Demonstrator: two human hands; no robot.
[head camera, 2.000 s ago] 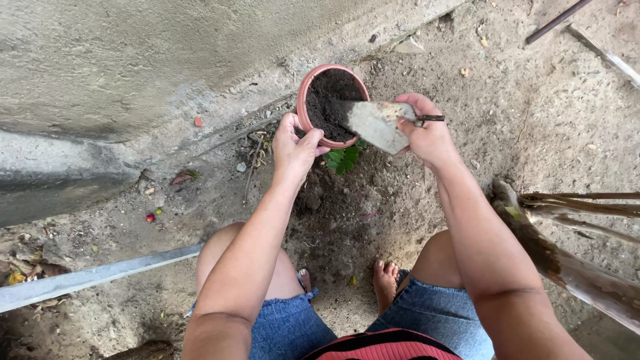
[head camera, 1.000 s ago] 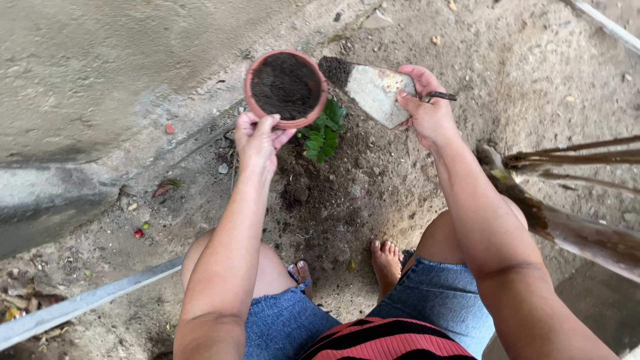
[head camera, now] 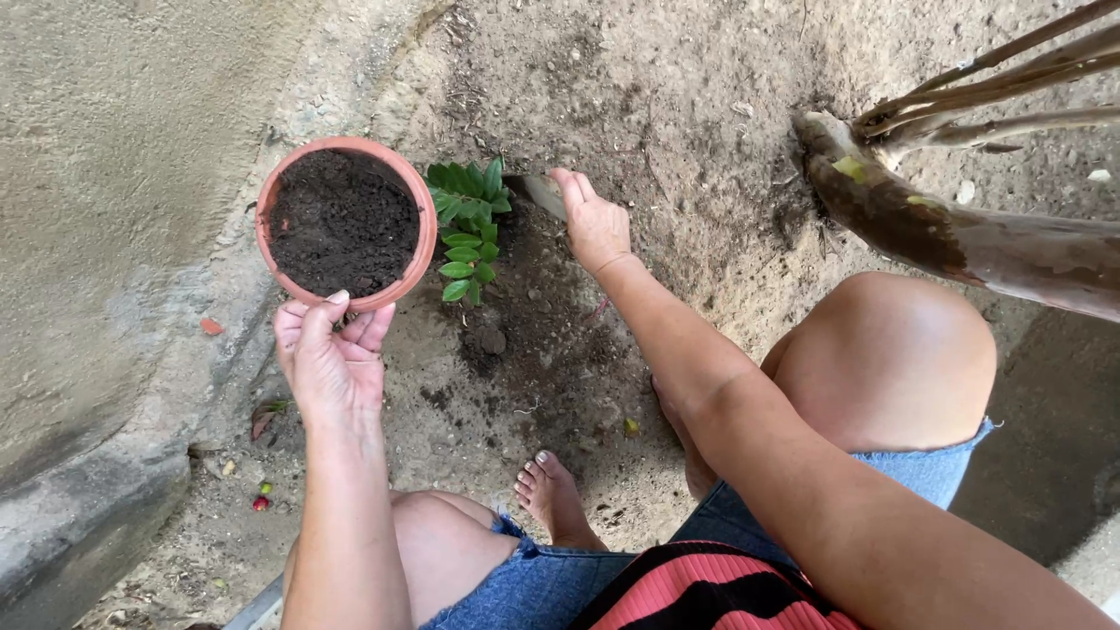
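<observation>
My left hand (head camera: pixel 337 354) grips the near rim of a round terracotta-coloured pot (head camera: pixel 427 232), which holds dark soil (head camera: pixel 346 223). To its right, low over the ground, my right hand (head camera: pixel 595 219) is closed on a flat metal blade (head camera: pixel 538 194), mostly hidden by the fingers and seen nearly edge-on. A green leafy plant (head camera: pixel 468 219) lies or stands between the pot and the blade; its base is out of sight. Loose dark soil (head camera: pixel 542 324) is spread on the ground just below the blade.
A rough plastered wall (head camera: pixel 149 175) runs along the left. At the right a smooth-barked tree trunk (head camera: pixel 980 236) with thin stems (head camera: pixel 989 87) slants over the dirt. My bare foot (head camera: pixel 556 494) is near the loose soil. Small fruits (head camera: pixel 261 503) and a dry leaf (head camera: pixel 262 420) lie at lower left.
My right hand has lowered the metal blade to the ground beside the plant; earlier it was over the pot, then held to its right with soil on it. My left hand still holds the pot.
</observation>
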